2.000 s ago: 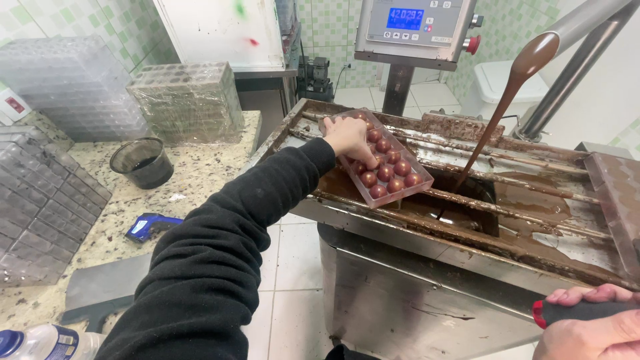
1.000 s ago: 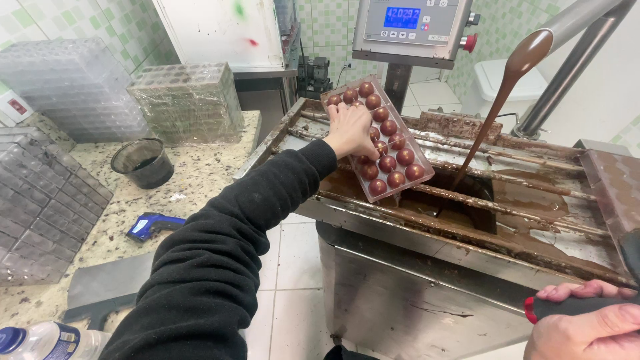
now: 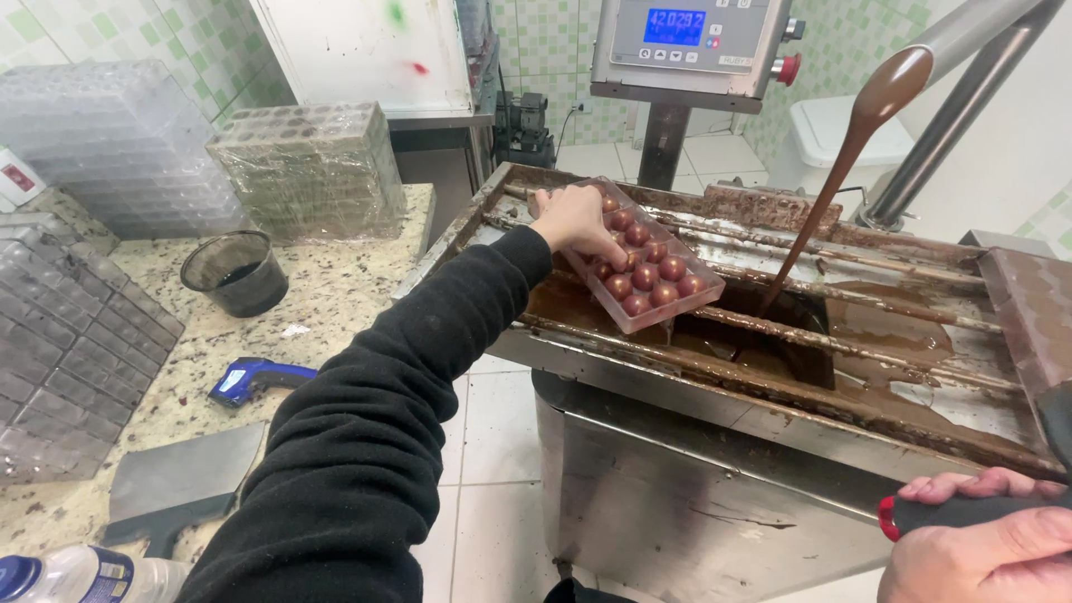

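My left hand [image 3: 580,222] grips the upper left end of a clear plastic chocolate mould [image 3: 653,289] with shiny reddish-brown round cavities. The mould is tilted over the bars of a chocolate machine's tray [image 3: 754,402]. To its right, melted chocolate [image 3: 825,197] streams from a spout into the dark opening below. At the lower right, my right hand [image 3: 988,536] is closed around a black handle [image 3: 946,512] with a red end; the rest of that tool is mostly hidden. Another mould [image 3: 1026,310], coated with chocolate, lies on the tray's right end.
The granite counter [image 3: 335,310] at left holds stacked clear moulds [image 3: 75,335], a wrapped mould stack [image 3: 314,176], a dark cup [image 3: 236,276], a blue infrared thermometer [image 3: 260,378], a wide scraper [image 3: 184,477] and a bottle [image 3: 92,576]. A control panel [image 3: 682,42] stands behind the tray.
The mould in my left hand was raised more steeply toward the view one second ago; it is now lower and flatter. My right hand keeps its hold on the black handle.
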